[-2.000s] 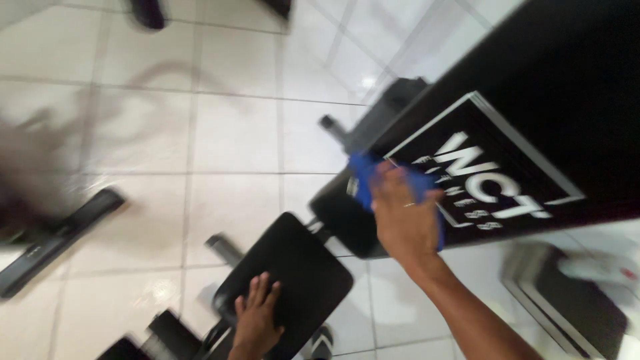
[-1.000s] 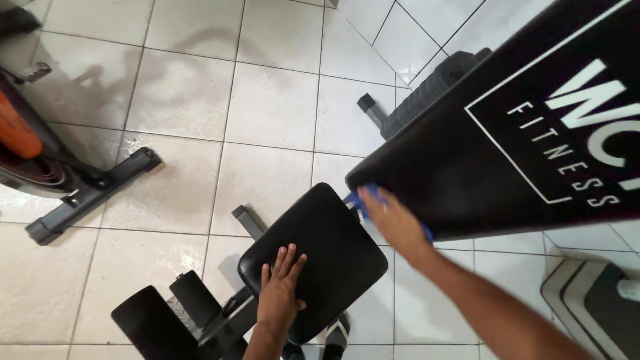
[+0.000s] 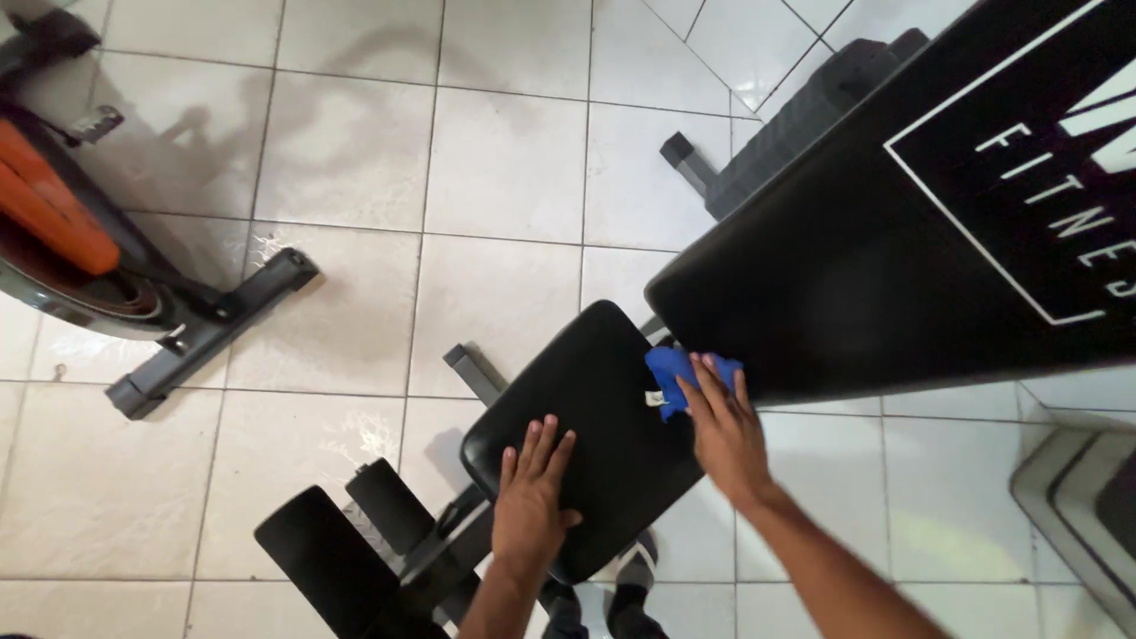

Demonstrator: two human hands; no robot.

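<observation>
My left hand (image 3: 531, 497) rests with fingers spread on the black padded seat (image 3: 599, 399) of a weight bench, near its lower left edge. Under the fingers of my right hand (image 3: 723, 426) is a blue cloth (image 3: 672, 373) with a small white tag. The cloth lies at the seat's right edge, beside the gap to the backrest. Up to the right stretches the long black backrest pad (image 3: 816, 275), which bears white lettering and a white frame line.
Black foam rollers (image 3: 328, 559) stick out at the bench's lower left end. An exercise bike's foot bar (image 3: 213, 333) stands on the tiled floor at left. Dark dumbbell-like weights (image 3: 799, 115) lie behind the backrest. A grey stepped platform (image 3: 1078, 506) is at lower right.
My right hand and the cloth have moved from the lettered part of the backrest down to the seat's edge. My left hand stays on the seat.
</observation>
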